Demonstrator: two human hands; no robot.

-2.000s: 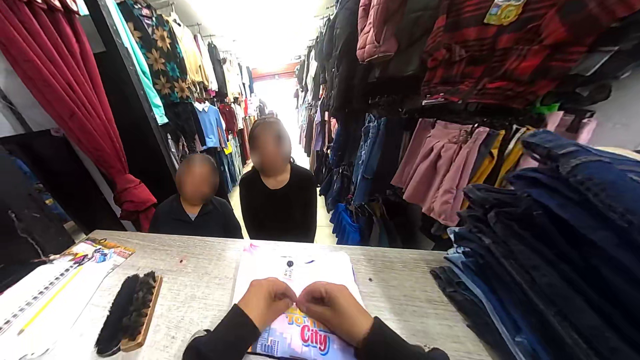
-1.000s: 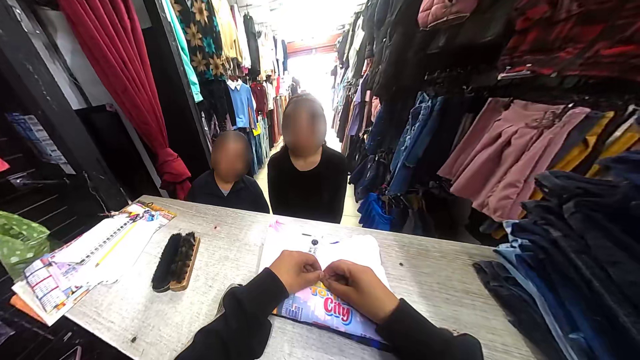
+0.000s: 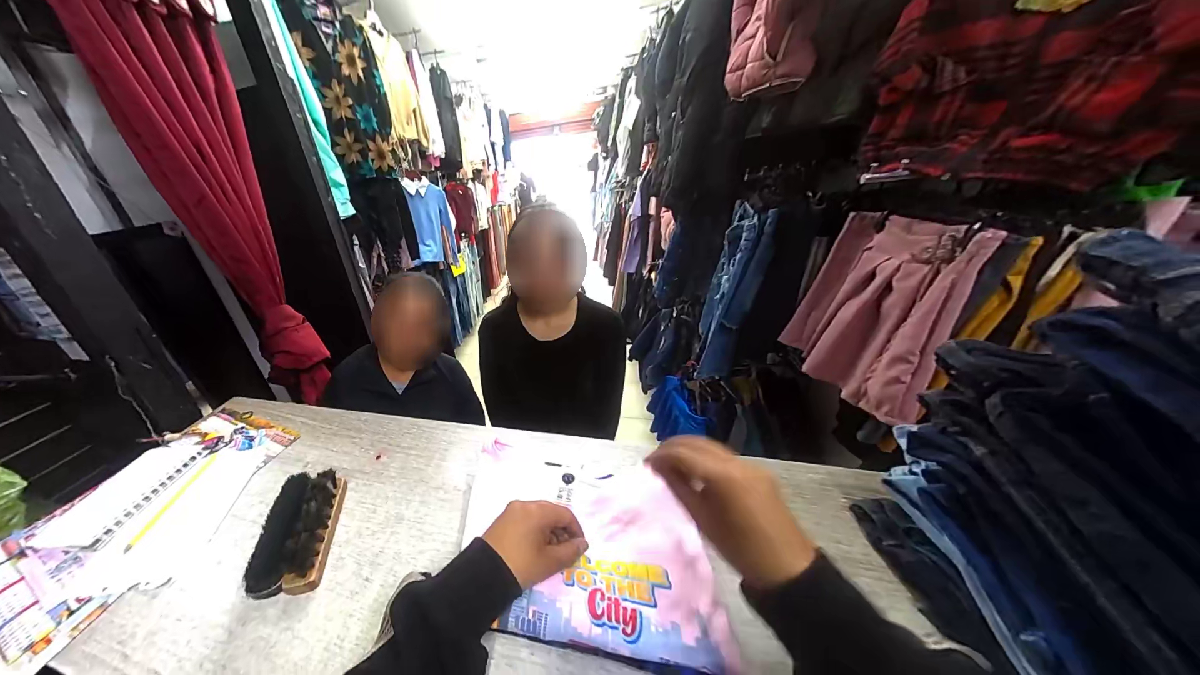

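Note:
A folded pink and white printed garment (image 3: 647, 534) lies on the counter in front of me, with colourful lettering and a city skyline on its lower part. My left hand (image 3: 539, 544) is over its left half with curled fingers; whether something thin is pinched in them cannot be made out. Raised above the garment's upper right part is my right hand (image 3: 736, 506), blurred, its fingers bent and pointing left. Whether it holds anything is also unclear. Both wrists are in black sleeves.
Two brushes (image 3: 295, 534) lie left on the pale counter (image 3: 394, 469), beside a spiral notebook (image 3: 122, 525) with a yellow pencil (image 3: 173, 502). Folded jeans (image 3: 1059, 487) are piled at right. Two people (image 3: 551, 366) (image 3: 408, 375) are across the counter. Clothes racks line the aisle behind.
My hands were together over the garment in both earlier frames. Now they are apart, the right one raised and moved to the right.

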